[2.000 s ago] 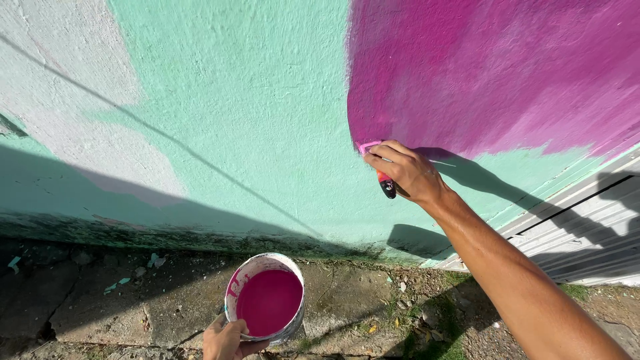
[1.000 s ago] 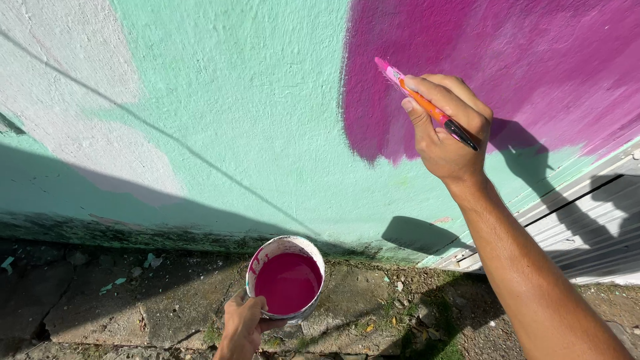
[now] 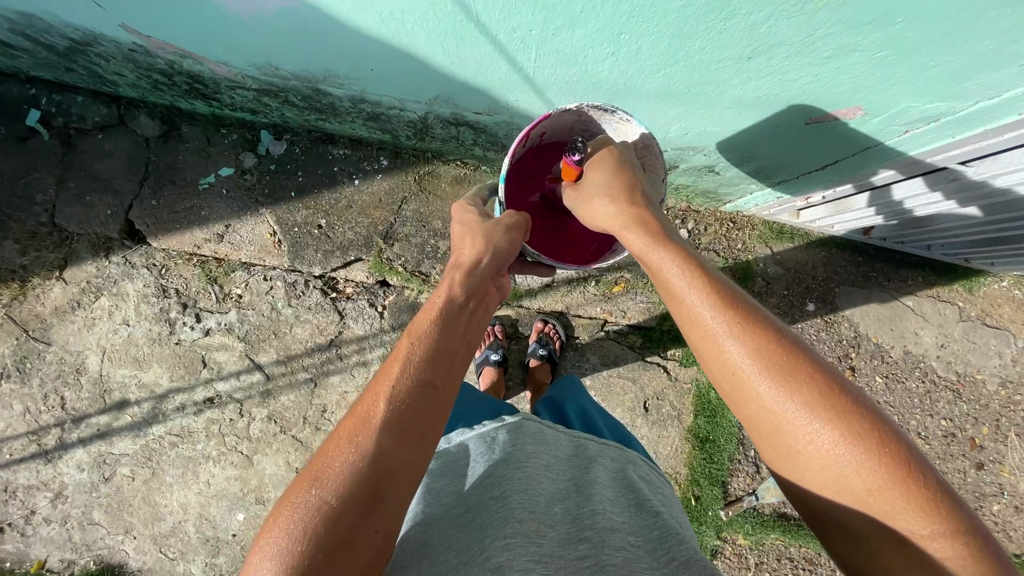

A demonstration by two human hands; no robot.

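Observation:
My left hand [image 3: 490, 232] grips the near left rim of a round paint bucket [image 3: 512, 172], thumb over the edge and fingers beneath. Magenta paint [image 3: 560, 232] lies inside, and the upper inner wall is streaked with white and pink. My right hand [image 3: 612, 188] is over the bucket's right side, closed around a paintbrush [image 3: 572, 160] with an orange and black handle. The black handle end points up toward me. The bristles are hidden below the hand, so whether they touch the paint cannot be seen.
A mint green wall [image 3: 400, 48] rises just beyond the bucket, with a white slatted metal panel [image 3: 920, 196] at right. Cracked concrete [image 3: 200, 344] and strips of grass [image 3: 712, 432] lie below. My sandalled feet [image 3: 544, 344] stand under the bucket. A scraper-like tool [image 3: 748, 500] lies at lower right.
My right hand, with the brush, has left the magenta area of the wall and come down into the bucket's opening. The view has tilted strongly downward. My left hand still holds the bucket.

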